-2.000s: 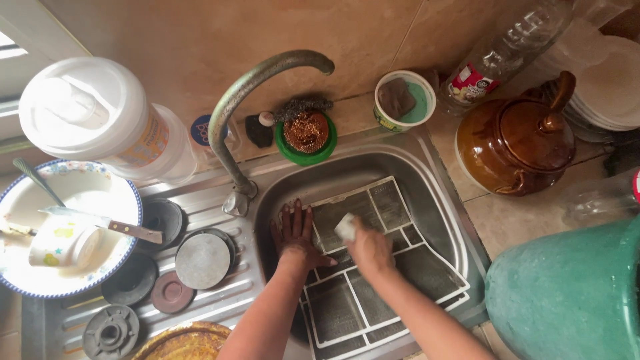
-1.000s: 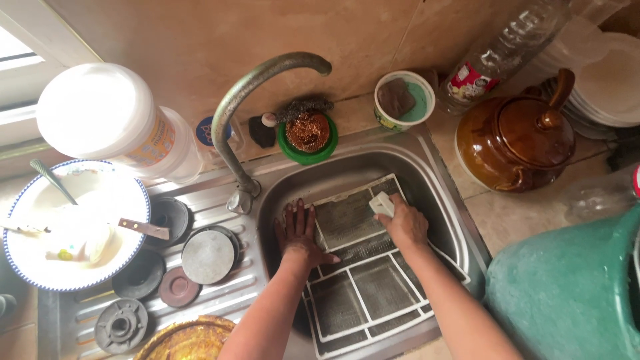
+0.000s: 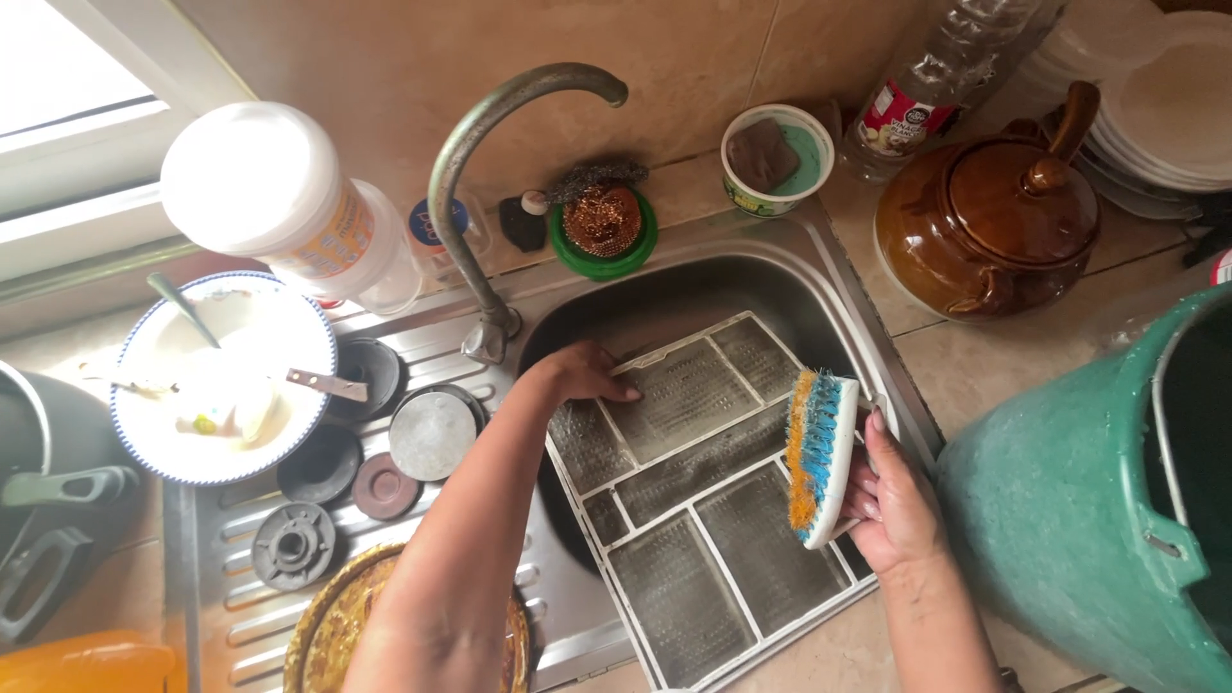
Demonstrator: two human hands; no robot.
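Observation:
A flat mesh filter panel with a pale frame (image 3: pixel 664 466) lies tilted over the basin of the stainless steel sink (image 3: pixel 626 298). My left hand (image 3: pixel 589 373) is at the panel's upper left edge, its thumb on the mesh and its other fingers partly hidden beyond the frame. In my right hand (image 3: pixel 890 500) is a scrubbing brush (image 3: pixel 821 460) with a white back, turned on its side so its orange and blue bristles face left, above the panel's right part.
Left on the drainboard are burner caps (image 3: pixel 433 445), a bowl with cutlery (image 3: pixel 154 404) and a stained round pan (image 3: pixel 318 616). A faucet (image 3: pixel 452 173) arches behind. A green bucket (image 3: pixel 1039 481) and brown ceramic pot (image 3: pixel 982 231) stand right; a copper scourer (image 3: pixel 602 221) sits behind the basin.
The brush has been turned from bristles on the mesh to bristles facing left, raised at the panel's right. My left hand has moved from lying spread on the panel to its upper left edge.

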